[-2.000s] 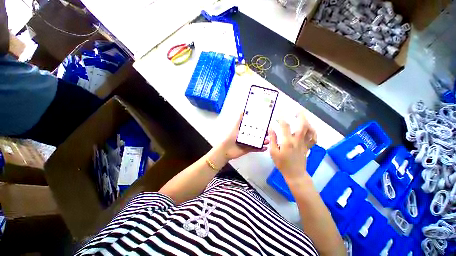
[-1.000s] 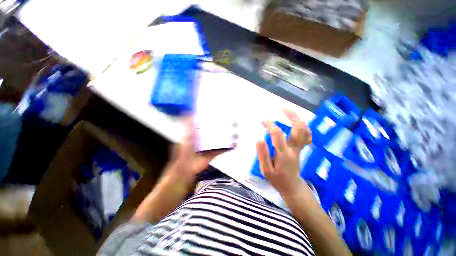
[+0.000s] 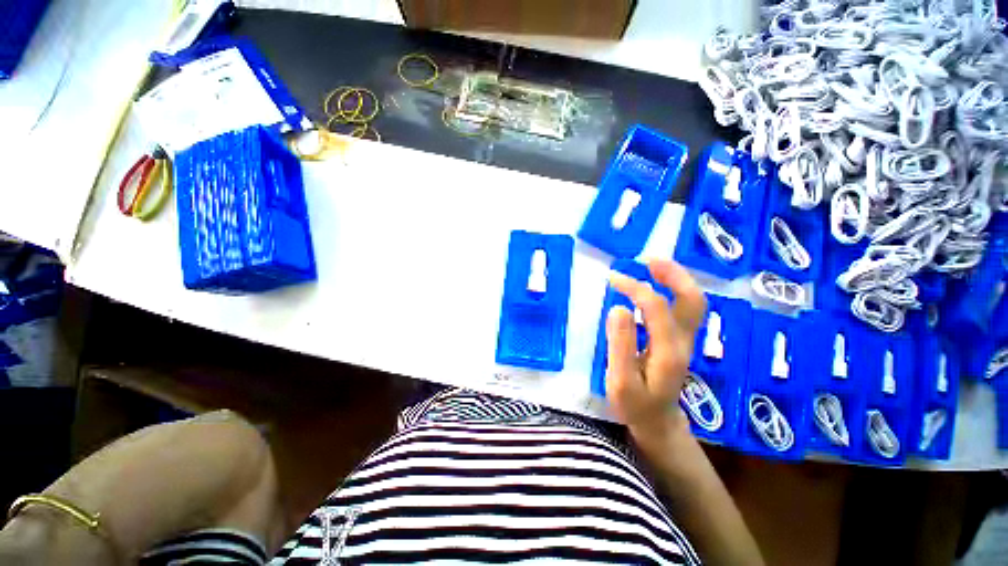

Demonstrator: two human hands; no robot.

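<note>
My right hand [image 3: 658, 348] is over a blue tray [image 3: 605, 370] at the table's front, fingers apart and slightly bent, with no object visible in it. The fingers partly hide that tray. Left of it, a blue tray [image 3: 518, 326] holds a white charger [image 3: 538, 271] in its far end; its near end has no cable. Behind, a tilted blue tray [image 3: 652, 164] holds only a white charger [image 3: 626, 208]. My left forearm [image 3: 166, 492] bends to the lower left edge; the hand is cut off.
Trays with chargers and coiled cables [image 3: 772, 423] stand in rows at right, before a cable heap [image 3: 884, 122]. At left are a stack of empty trays [image 3: 238, 210], snips [image 3: 145, 186] and white-blue cards [image 3: 210, 102]. Rubber bands [image 3: 352, 105] and a clear bag [image 3: 514, 105] lie on the dark strip.
The view has swung right and down. My left hand, earlier holding the phone, has gone out at the lower left, and the phone is out of sight. My right hand stays over the trays.
</note>
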